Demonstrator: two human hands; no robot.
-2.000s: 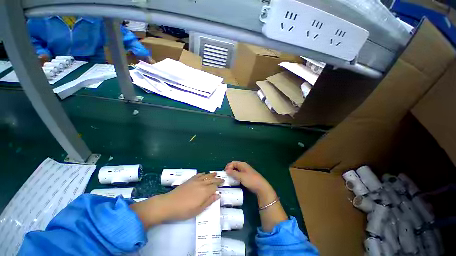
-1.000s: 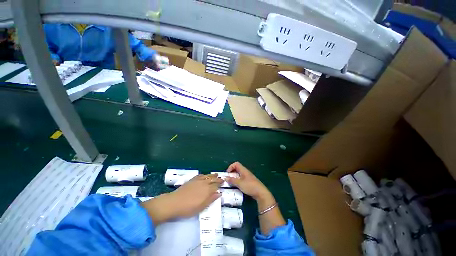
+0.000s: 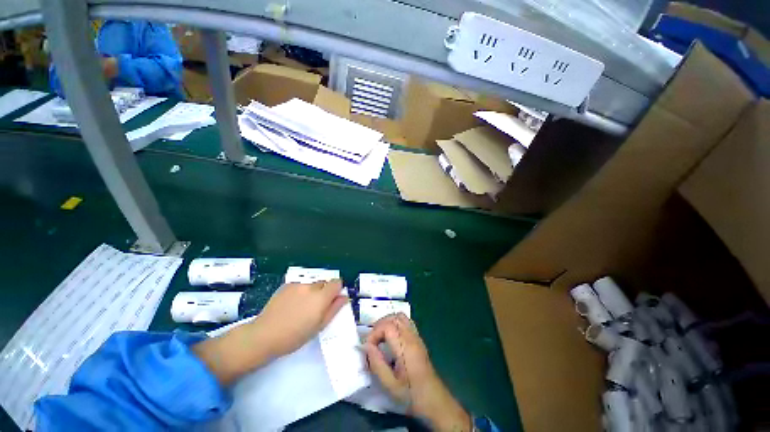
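My left hand (image 3: 291, 316) holds a white label sheet (image 3: 342, 350) by its upper end, the sheet slanting down toward my right hand. My right hand (image 3: 401, 359) is at the sheet's right edge, thumb and fingertips close together; whether a label is between them cannot be told. White cylindrical units lie on the green bench: one (image 3: 382, 286) beyond my right hand, another (image 3: 384, 311) just above its fingers, one (image 3: 312, 275) behind my left hand, and two at left (image 3: 221, 272), (image 3: 207, 306). Units below my right hand are mostly hidden.
Printed spare label sheets (image 3: 89, 312) lie at left. A large open carton (image 3: 540, 337) with jumbled white units (image 3: 654, 359) stands at right. A grey post (image 3: 110, 135) and a rail with a power strip (image 3: 525, 63) cross the far side. Loose papers and a person in blue are beyond.
Both hands have come off the unit at the top of the right column. My left hand has moved left with the label sheet, now tilted; my right hand has moved down toward me.
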